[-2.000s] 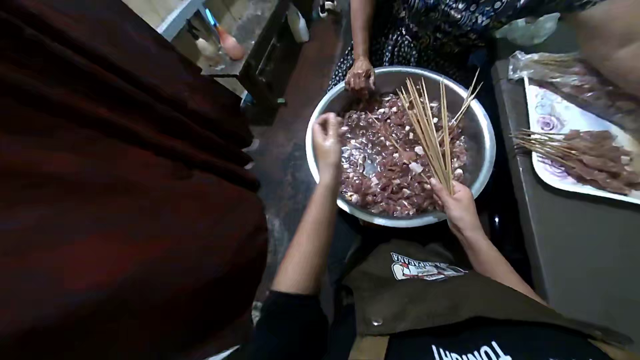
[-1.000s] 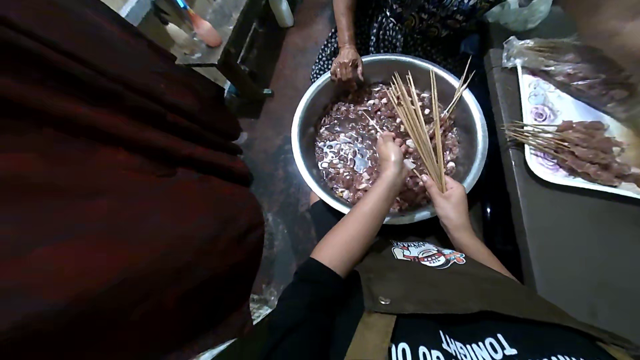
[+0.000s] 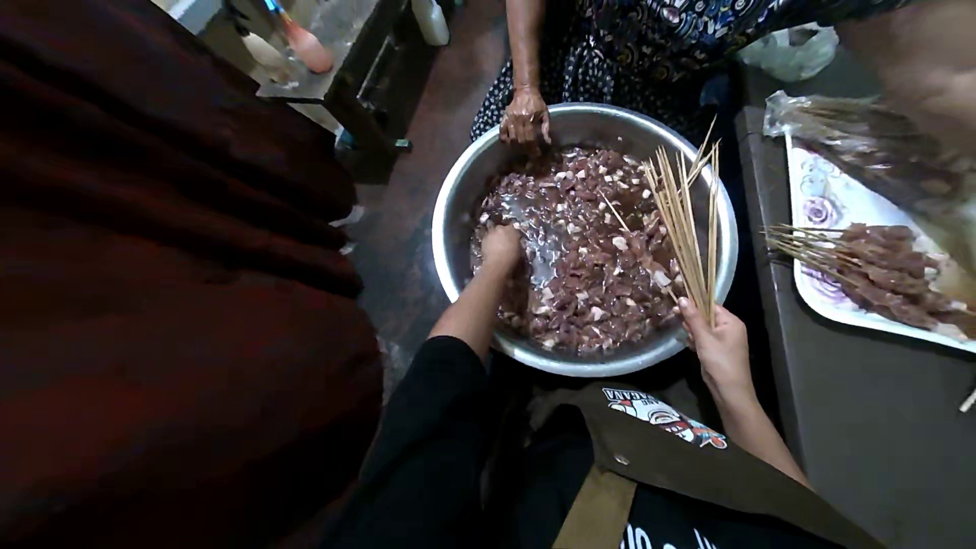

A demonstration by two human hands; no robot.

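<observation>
A large metal basin (image 3: 587,367) holds many small raw meat pieces (image 3: 587,282) in liquid. My left hand (image 3: 501,248) reaches into the meat at the basin's left side; its fingertips are hidden, so whether they hold a piece does not show. Over the right rim, my right hand (image 3: 717,335) is closed on a bundle of bamboo skewers (image 3: 682,221), their tips fanned upward. A skewer with meat pieces on it (image 3: 660,279) slants from near that hand over the basin. Another person's hand (image 3: 526,120) hangs at the far left rim.
On the table (image 3: 862,412) at right, a floral tray (image 3: 820,299) carries skewered meat (image 3: 884,267), with a clear plastic bag of skewers (image 3: 862,137) behind. A dark red curtain (image 3: 168,305) fills the left. A wooden bench (image 3: 335,69) bearing bottles stands at the far left.
My left hand has moved from beside the skewers, near the basin's middle, leftward and down into the meat. My right hand still holds the bundle. The other person's hand stays by the far rim.
</observation>
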